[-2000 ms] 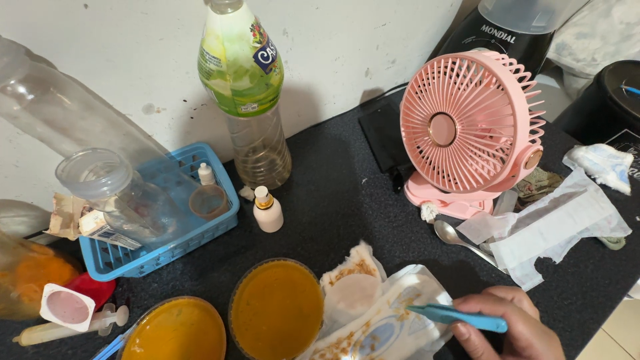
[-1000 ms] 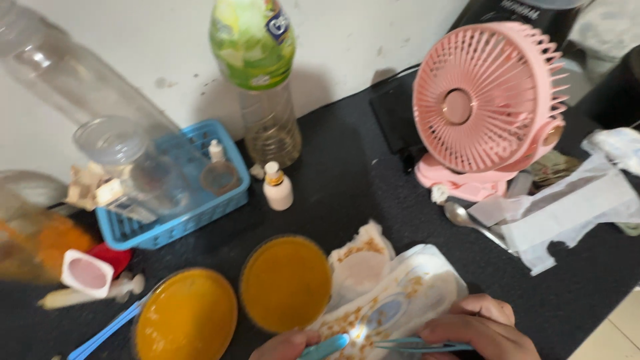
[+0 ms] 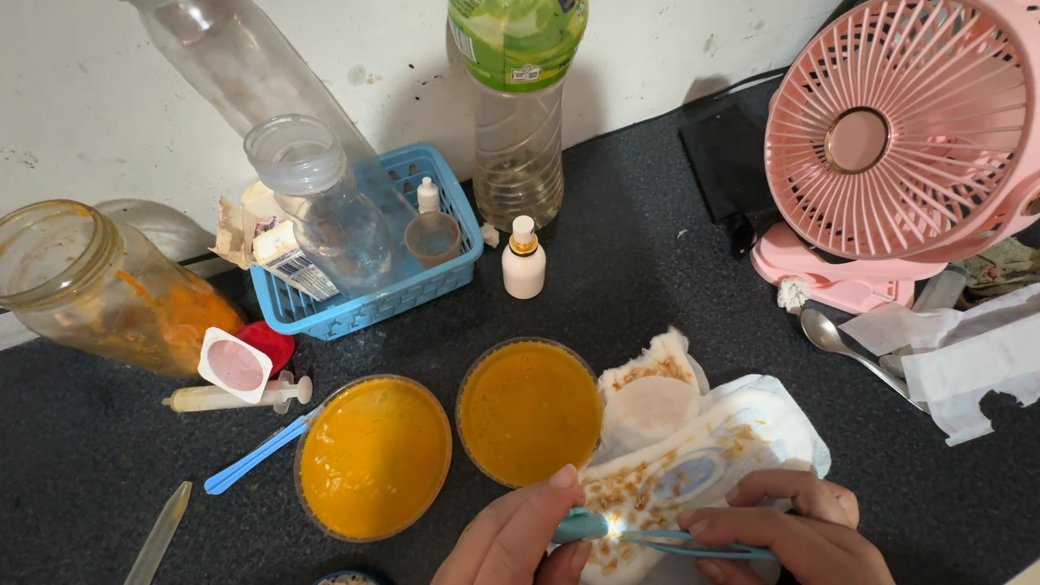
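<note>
My left hand [image 3: 520, 532], at the bottom centre, holds a small teal light [image 3: 578, 526] whose lit end points right. Teal tweezers [image 3: 699, 546] are pinched in my right hand [image 3: 784, 528], their tips close to the glow. Beneath both hands lies a white absorbent pad [image 3: 780, 422] with many small brown bits and stains on it. A round whitish pad [image 3: 652, 406] rests against its upper left side. Two round dishes of orange-yellow material, one [image 3: 530, 413] beside the pad and another [image 3: 374, 459] farther left, sit on the dark counter. Whether the tweezers grip anything is unclear.
Behind stand a blue basket [image 3: 366, 317] with clear bottles, a green-labelled bottle [image 3: 518, 146], a small pump bottle [image 3: 524, 264] and a pink fan [image 3: 853, 195]. A stained jar [image 3: 122, 301], a syringe [image 3: 219, 398] and a blue-handled tool [image 3: 256, 455] lie left; a spoon [image 3: 853, 349] is right.
My left hand, not seen two seconds ago, has come in from the bottom with the lit teal light. The tweezers have turned, with their tips now by the light. The view has moved closer.
</note>
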